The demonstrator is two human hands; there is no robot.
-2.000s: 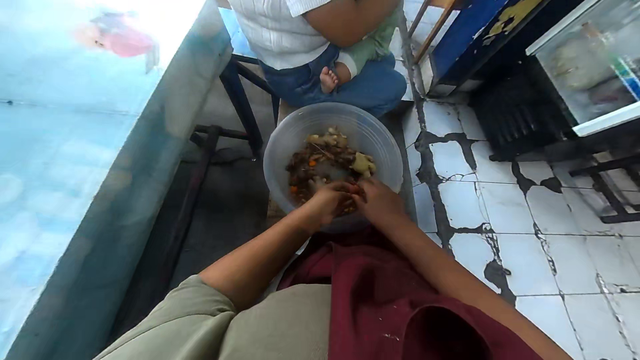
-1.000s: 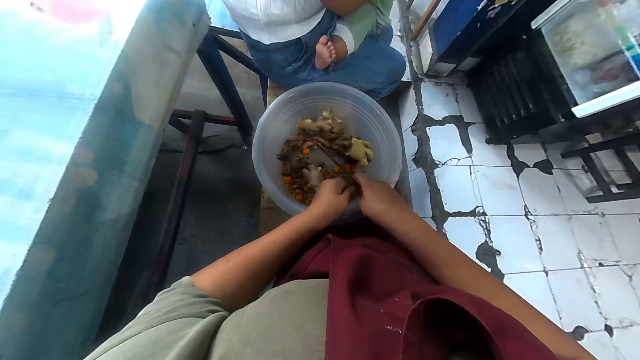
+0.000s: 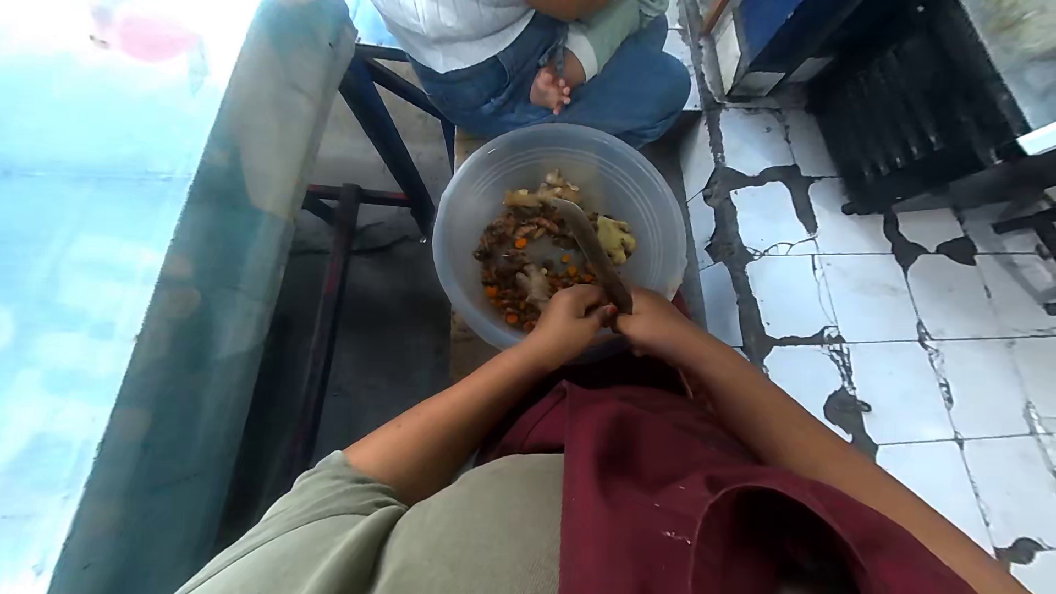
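Note:
A knife (image 3: 591, 252) with a dark, worn blade is in my right hand (image 3: 656, 322), over the near side of a translucent plastic bowl (image 3: 462, 194). Against it my left hand (image 3: 572, 318) pinches a small reddish-brown piece, mostly hidden by the fingers. Inside the bowl lie brown root pieces (image 3: 528, 223), small orange slices (image 3: 511, 318) and a pale ginger-like root (image 3: 535, 283) beside my left hand. A yellowish knobby root (image 3: 615, 239) rests at the right, and more pale pieces (image 3: 554, 188) lie at the far side.
Across the bowl sits a person in jeans (image 3: 495, 87), with a small child's bare foot (image 3: 551, 89) on their lap. A light blue table (image 3: 190, 206) stands at the left, by a dark metal stool frame (image 3: 396, 140). A black crate (image 3: 916, 115) is on the right, above cracked white tiles (image 3: 825, 297).
The knife blade now points up and away across the bowl, more steeply than one second ago. Both hands remain together at the bowl's near side.

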